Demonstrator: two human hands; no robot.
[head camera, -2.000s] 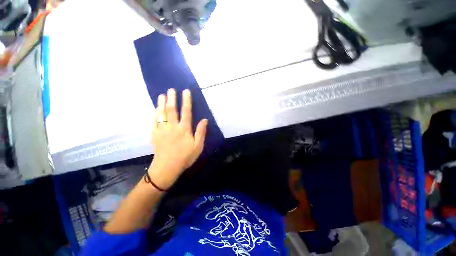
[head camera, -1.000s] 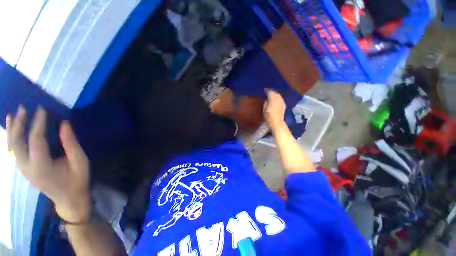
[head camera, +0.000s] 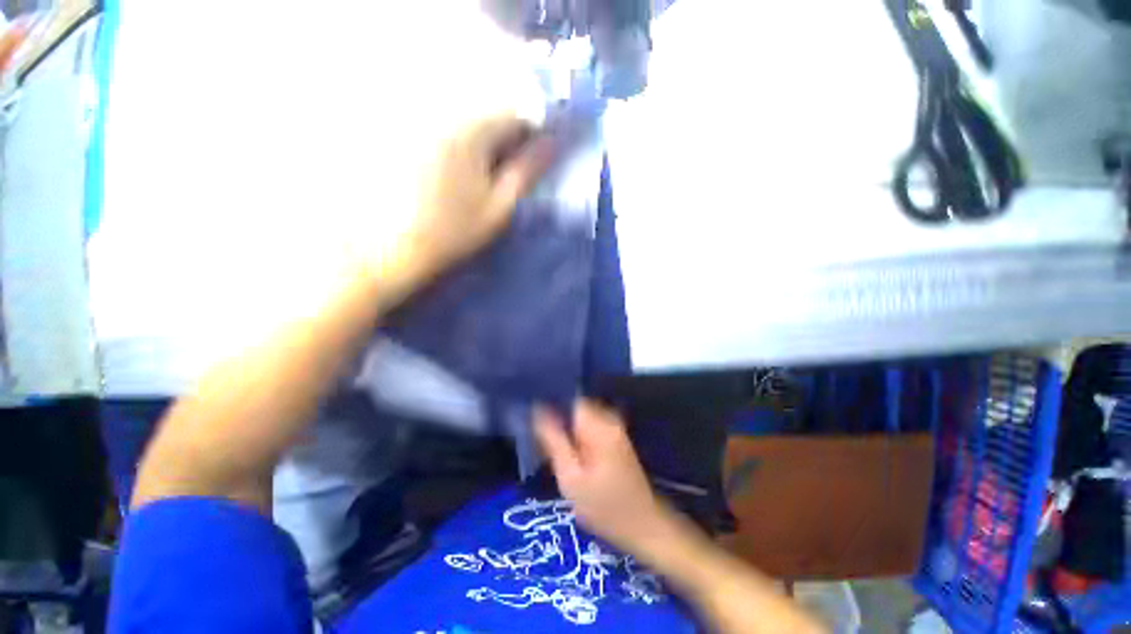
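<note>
A navy and grey fabric piece (head camera: 515, 310) lies on the white sewing table (head camera: 744, 285) and hangs over its front edge. My left hand (head camera: 490, 186) holds its upper part just below the machine's presser foot area (head camera: 571, 68). My right hand (head camera: 589, 458) pinches the lower end near the table's front edge. Another navy strip (head camera: 608, 297) shows along the right side of the fabric, partly covered by it. Both hands and the fabric are blurred.
Black-handled scissors (head camera: 955, 155) lie on the table at the right. A printed ruler strip (head camera: 905, 291) runs along the front edge. A blue plastic crate (head camera: 998, 483) stands below at the right, beside a brown panel (head camera: 831, 502). Light grey cloth (head camera: 316, 495) hangs below at the left.
The view has swung back up from the floor to the table. My left hand has moved up to the machine. My right hand has come from below to the fabric's lower end.
</note>
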